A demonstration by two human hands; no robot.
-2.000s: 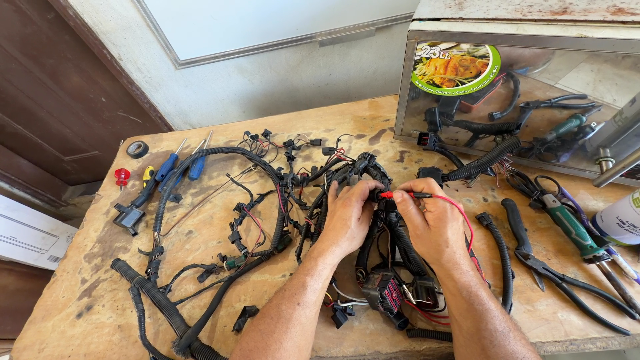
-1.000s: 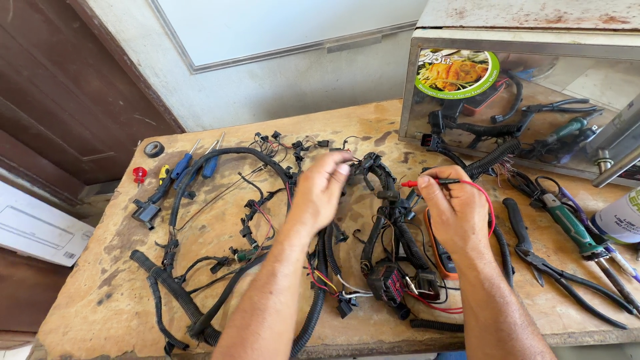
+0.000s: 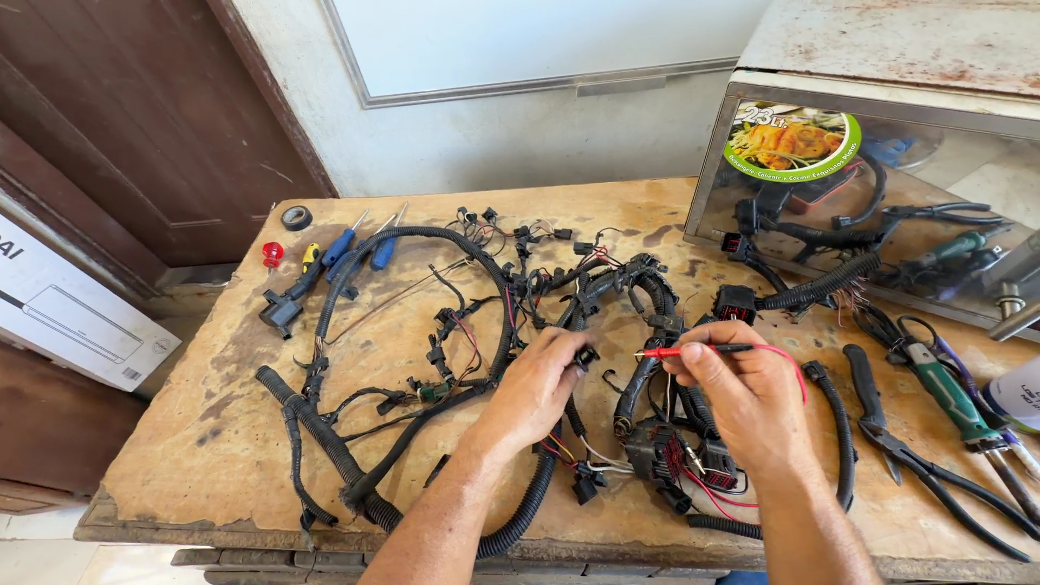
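Note:
My left hand [image 3: 532,386] holds a small black connector [image 3: 583,357] of the wiring harness between thumb and fingers. Just right of it, my right hand [image 3: 735,378] grips a red test probe [image 3: 662,353], its metal tip pointing left at the connector with a gap between them. The probe's red lead loops behind the right hand. The harness, with its black corrugated tubing [image 3: 325,435], spreads over the wooden table. Below the hands lies a large black multi-pin connector [image 3: 654,455] with red and white wires. Another large connector [image 3: 734,304] lies beyond the right hand.
Pliers [image 3: 902,455] and a green-handled soldering iron [image 3: 946,394] lie at the right, before a microwave oven [image 3: 910,268]. Blue-handled screwdrivers [image 3: 383,252], black tape [image 3: 296,217] and a red-handled tool [image 3: 272,255] are at the back left. A spray can [image 3: 1016,394] stands at the right edge.
The left hand, apart from the probe a second ago, now holds a small connector near its tip. An orange multimeter seen a second ago behind the right hand no longer shows.

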